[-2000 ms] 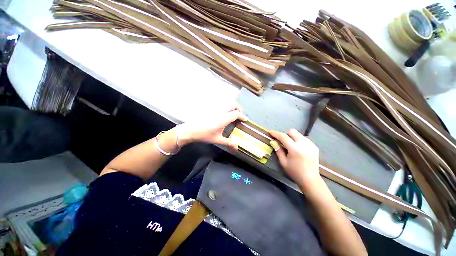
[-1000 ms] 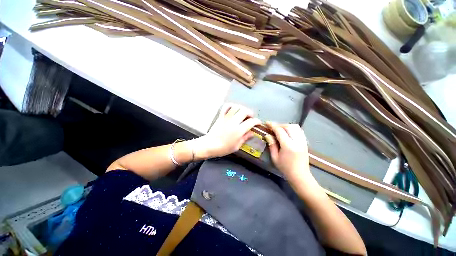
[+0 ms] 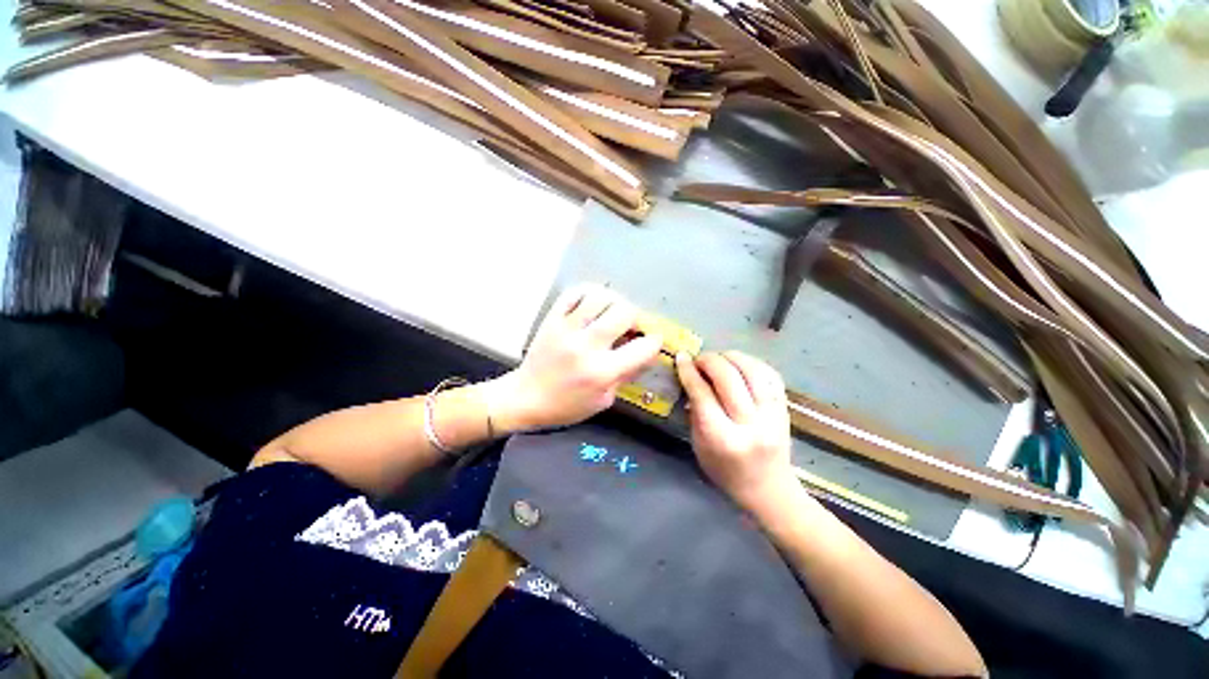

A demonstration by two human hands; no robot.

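Note:
My left hand (image 3: 583,356) and my right hand (image 3: 733,411) meet over the yellow gauge block (image 3: 644,401) at the near edge of the grey slab (image 3: 643,265). A brown strap with a pale line (image 3: 915,464) runs from under my right hand to the right. My right fingertips pinch the strap's end at the gauge; the end itself is mostly hidden by fingers. My left fingers rest on the gauge and the strap end. The hammer (image 3: 915,318) lies on the slab beyond my right hand, its dark head to the left.
Strap bundles lie behind the slab at left (image 3: 530,100) and right (image 3: 1034,239). Scissors with dark green handles (image 3: 1046,458) are at the slab's right. A thin yellow strip (image 3: 855,497) lies along the near edge. Tape rolls (image 3: 1047,29) and a black-handled tool (image 3: 1081,77) are far right.
The view has shifted, so the bench appears further left and up. The yellow gauge was open to view, then both hands closed in over it and the strap end.

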